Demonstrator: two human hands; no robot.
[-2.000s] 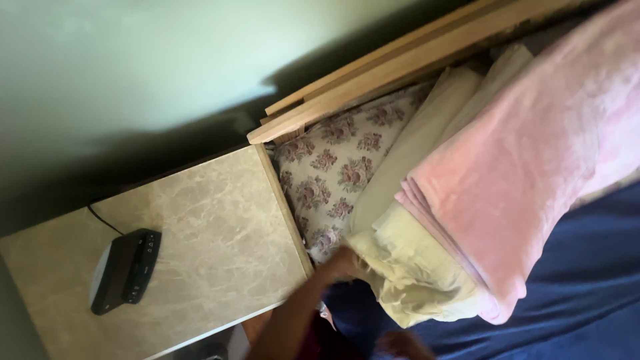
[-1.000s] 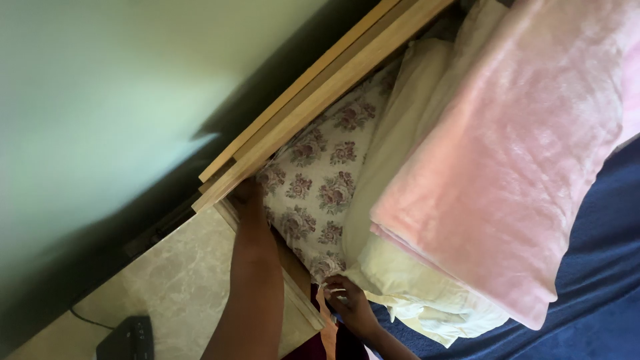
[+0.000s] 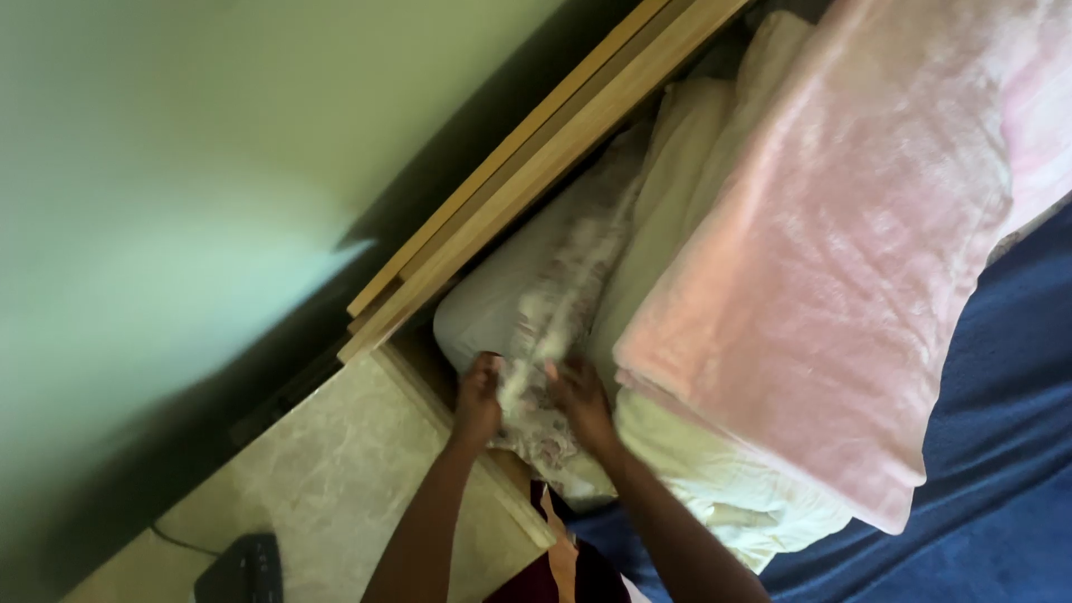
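Observation:
My left hand (image 3: 481,394) grips the edge of the floral fabric (image 3: 553,444), which is bunched and partly blurred by motion. At the fabric's other side, my right hand (image 3: 582,398) has its fingers against it; whether they close on it is hard to tell. A plain pale mattress or cushion surface (image 3: 494,301) shows between the floral fabric and the wooden headboard. Right beside the fabric lie cream folded bedding (image 3: 662,218) and a folded pink plush blanket (image 3: 821,293) on top of it.
The wooden headboard (image 3: 536,176) runs diagonally along the green wall (image 3: 209,167). A marble-patterned tabletop (image 3: 335,469) adjoins the bed at lower left, bearing a black device (image 3: 243,569) with a cable. Dark blue bedding (image 3: 997,377) spreads at the right.
The floral fabric, spread flat up to the headboard one second ago, is now pulled back and bunched, exposing the pale surface. My left hand has moved from the headboard corner to the fabric.

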